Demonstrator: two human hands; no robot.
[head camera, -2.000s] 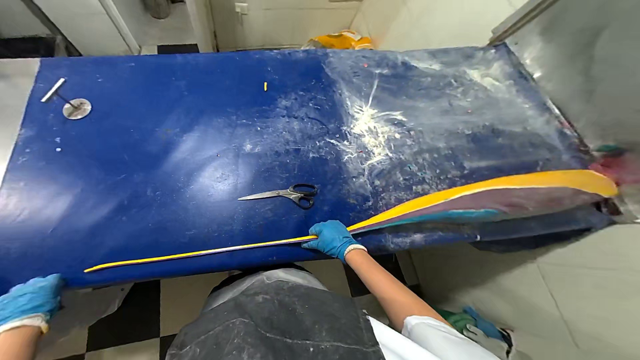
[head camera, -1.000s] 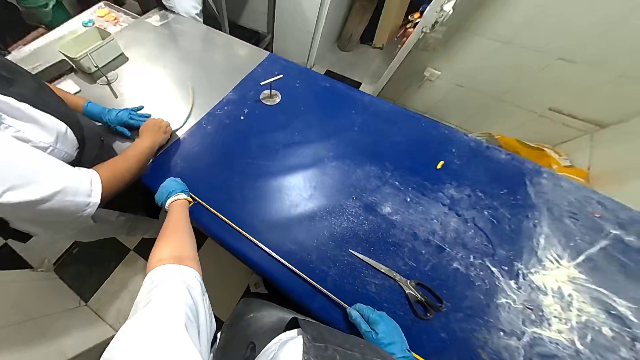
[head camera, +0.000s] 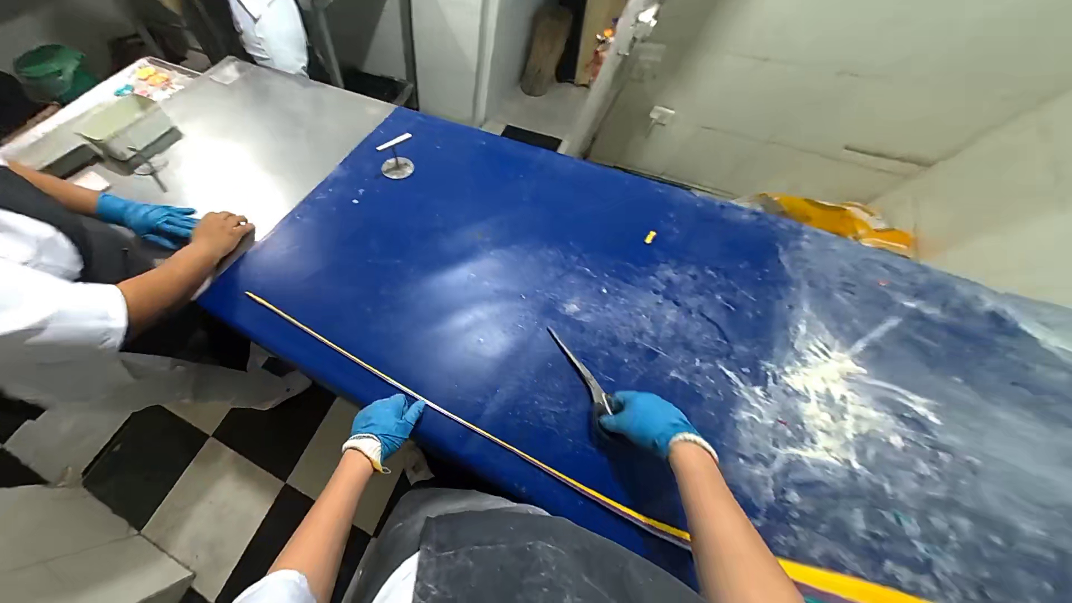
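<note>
A long thin striped strand (head camera: 490, 435), yellow with purple, lies along the near edge of the blue table surface (head camera: 519, 201). It thickens to the lower right, where my right forearm crosses over it. My left hand (head camera: 388, 425), in a blue glove over a white liner, pinches the strand between thumb and fingers near its middle. Away from the strand, my right hand (head camera: 649, 421), gloved the same way, grips the handles of metal scissors (head camera: 578, 366). Their blades point to the upper left and look closed together.
A co-worker's gloved hand (head camera: 146, 219) and bare hand (head camera: 222, 234) rest at the steel table (head camera: 276, 109) on the left. A round metal stamp-like tool (head camera: 398, 167) stands near the back. Beyond are a small yellow piece (head camera: 650, 237), white powder (head camera: 829, 394) and a yellow bag (head camera: 837, 219).
My right hand has left the strand and taken hold of the scissors, which lay on the table before. My left hand has moved from the strand's far end toward its middle.
</note>
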